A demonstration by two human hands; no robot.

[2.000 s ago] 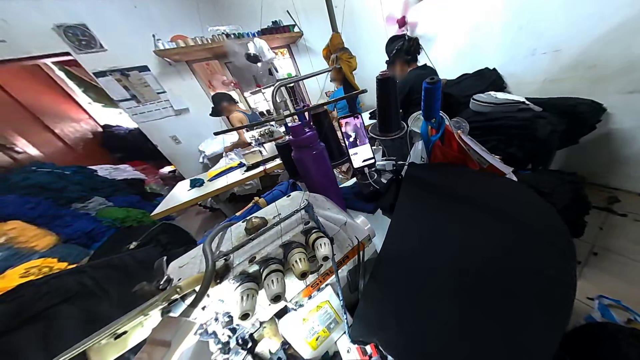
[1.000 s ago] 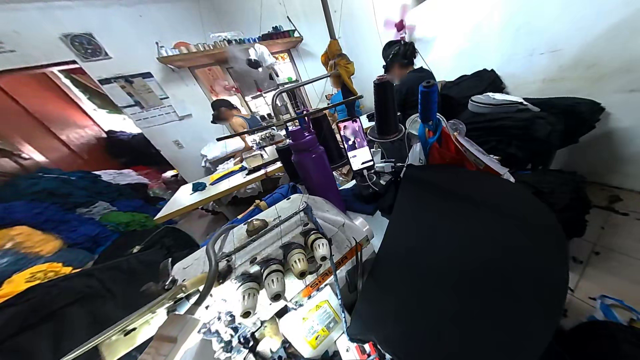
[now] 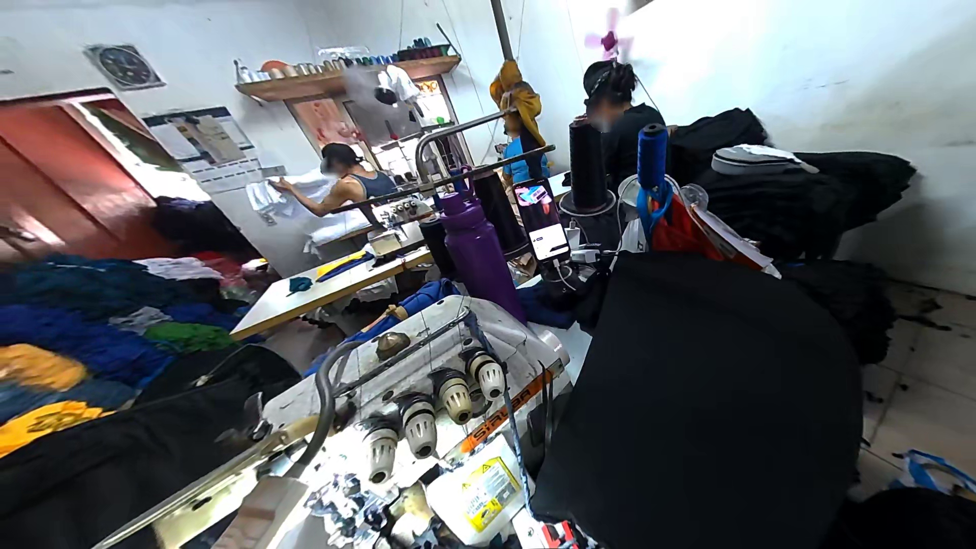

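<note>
Neither of my hands shows in the head view. A Siruba overlock sewing machine (image 3: 450,335) fills the lower middle, with several tension dials (image 3: 419,427) along its front. Black fabric (image 3: 709,389) lies over the right side of the machine table. Behind the machine head stands a purple bottle (image 3: 479,252), and right of it a lit smartphone (image 3: 542,221) leans upright with a white cable plugged in below. A black thread cone (image 3: 587,164) and a blue thread spool (image 3: 652,156) stand farther right. Blue-handled scissors (image 3: 654,210) hang just under the blue spool.
Heaps of coloured fabric (image 3: 84,328) lie at left. A white worktable (image 3: 320,293) stands beyond the machine. One person (image 3: 358,179) handles white cloth there; another person (image 3: 625,114) is behind the thread cones. Piled black garments (image 3: 793,191) fill the right rear, a grey cap (image 3: 755,160) on top.
The person at the far worktable has stretched an arm out to the left, onto white cloth. The machine and the black fabric stay as they were.
</note>
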